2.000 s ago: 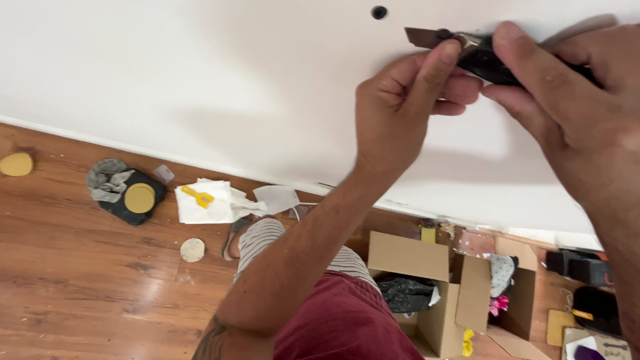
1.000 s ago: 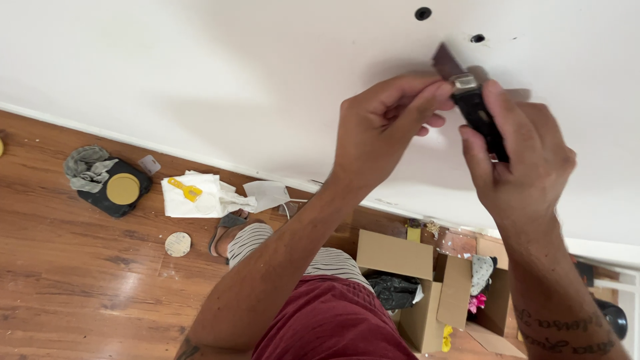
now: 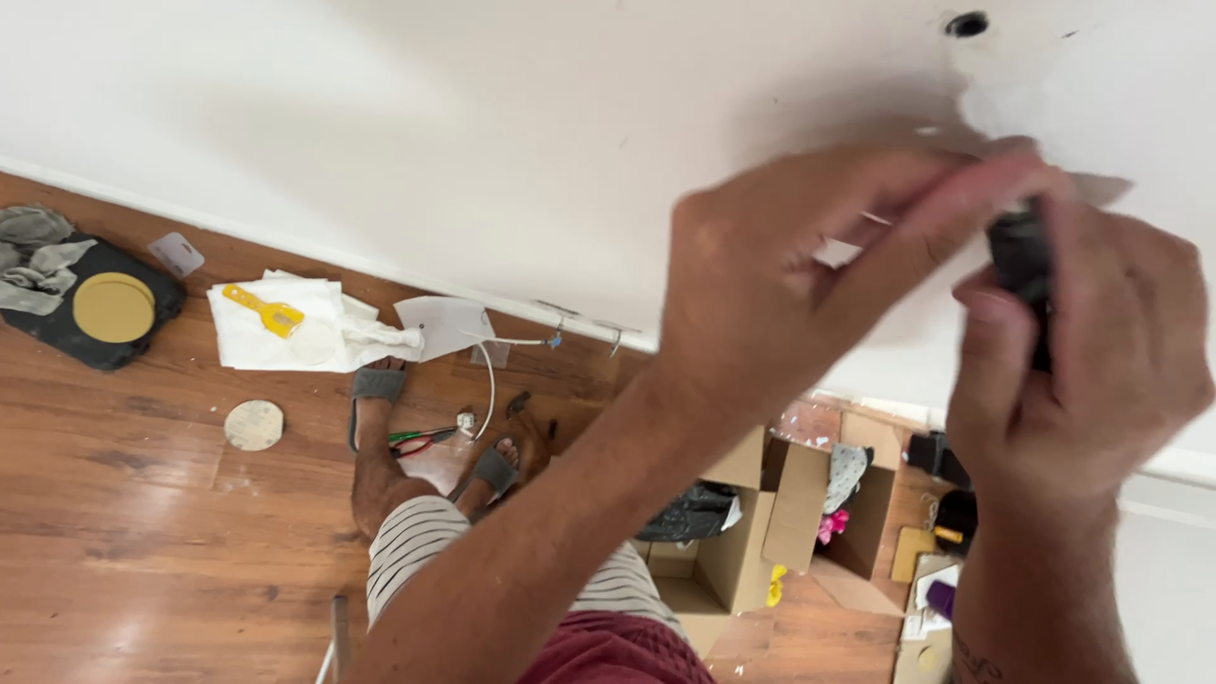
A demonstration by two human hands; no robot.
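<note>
My right hand (image 3: 1083, 332) is closed around the black handle of a utility knife (image 3: 1022, 252), in front of the white wall (image 3: 532, 123). Part of a dull metal blade shows beyond the fingers, pointing right. My left hand (image 3: 817, 247) meets the blade end with thumb and fingers; blur and overlap hide whether it grips the blade. Above both hands, a dark round hole (image 3: 967, 25) opens in the wall, with a pale patch below it.
On the wood floor lie a yellow scraper (image 3: 264, 310) on white cloth, a black case (image 3: 104, 323) with sanding discs, and red-handled pliers (image 3: 418, 441) near my sandalled feet. A white cable (image 3: 491, 389) runs from the wall. Cardboard boxes (image 3: 793, 503) stand below my hands.
The knife blade has turned from pointing up and left to pointing right. My left hand has moved over the blade end. The view has shifted, bringing both feet and the pliers into sight.
</note>
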